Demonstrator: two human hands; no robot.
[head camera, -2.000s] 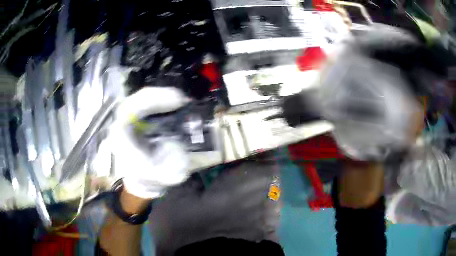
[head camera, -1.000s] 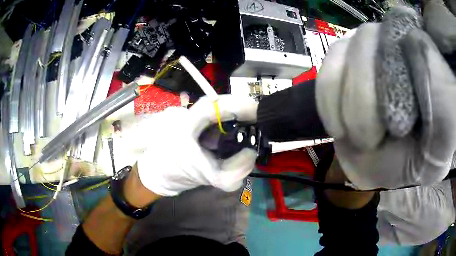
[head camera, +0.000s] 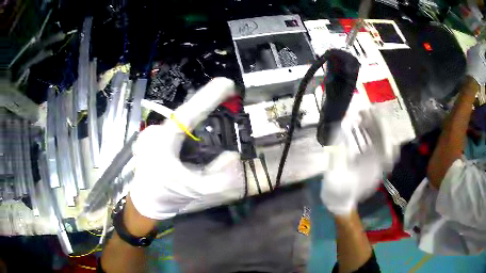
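My left hand (head camera: 165, 176), in a white knit glove, has thumb and index finger spread around a black housing (head camera: 205, 141). A yellow lead (head camera: 184, 128) in a white sleeve (head camera: 157, 109) crosses the hand to the housing. My right hand (head camera: 354, 165), gloved and blurred, is at the lower part of an upright black electric screwdriver (head camera: 339, 90) and appears to grip it; the finger contact is not sharp. The black cord (head camera: 296, 112) loops from its top down to the bench edge. The screwdriver's bit is not visible.
Aluminium profiles (head camera: 66, 149) lie at left. The screw feeder (head camera: 266, 29) stands behind the hands, with loose black parts (head camera: 168, 82) to its left. Two thin dark rods (head camera: 258, 173) lie near the bench edge. A coworker's arm (head camera: 455, 130) is at right, a red stool (head camera: 391, 226) below.
My hands have moved apart. The left moved left with the housing. The screwdriver went from lying across, against the housing, to upright beside the feeder. The coworker's arm has come into view.
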